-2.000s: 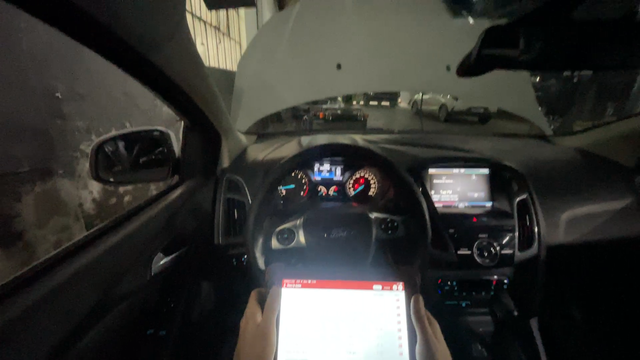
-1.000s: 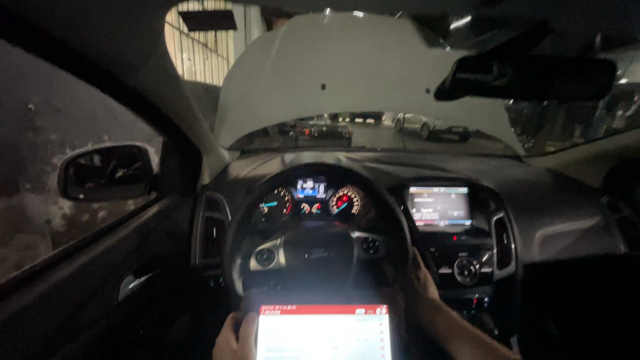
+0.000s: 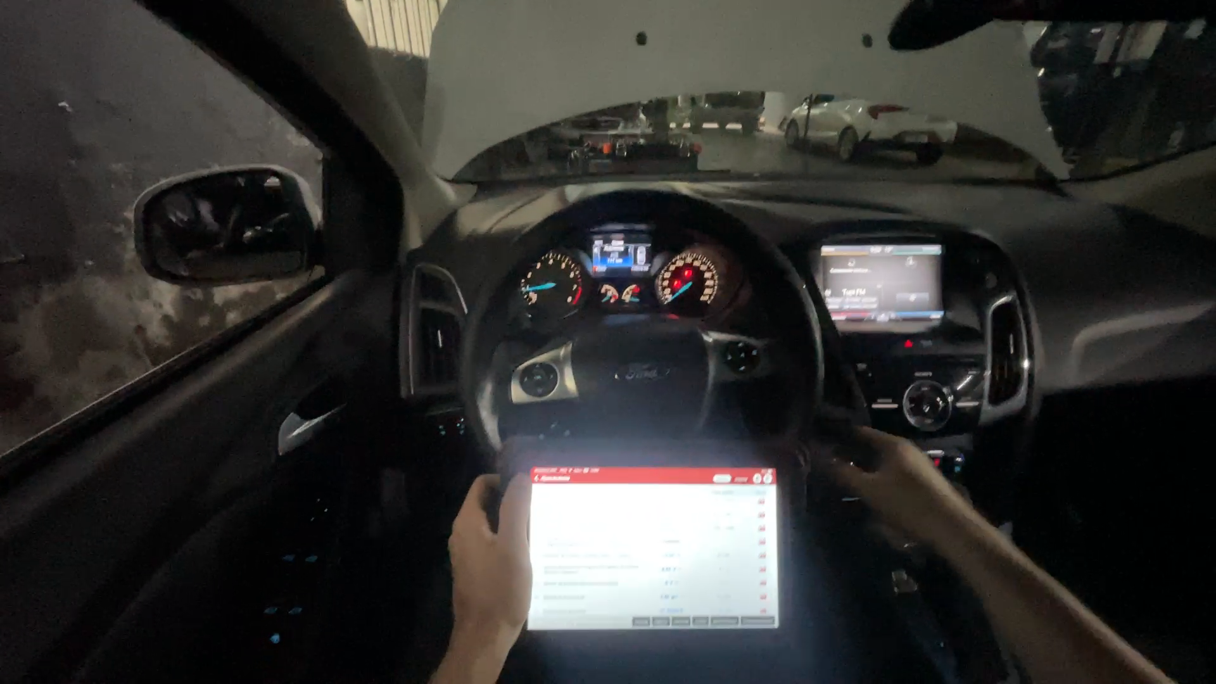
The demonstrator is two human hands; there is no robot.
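Note:
A tablet (image 3: 654,551) with a lit screen, a red bar along its top and lines of writing stands in front of the lower part of a Ford steering wheel (image 3: 641,375). My left hand (image 3: 494,556) grips the tablet's left edge, thumb on the front. My right hand (image 3: 879,475) is at the right, between the tablet's upper right corner and the centre console; it is dim and blurred, and its fingertips are lost in the dark, so its hold cannot be told. Behind the wheel the instrument cluster (image 3: 622,271) is lit.
The lit dashboard display (image 3: 882,283) sits above a round control knob (image 3: 927,404). At the left are the door handle (image 3: 309,427) and side mirror (image 3: 228,223). Beyond the windscreen the car's hood (image 3: 741,57) is raised, with a white car (image 3: 869,123) parked farther off.
Two seconds ago both hands held the tablet's sides. My right hand has since moved away from its right edge toward the console side. The left hand has kept its hold.

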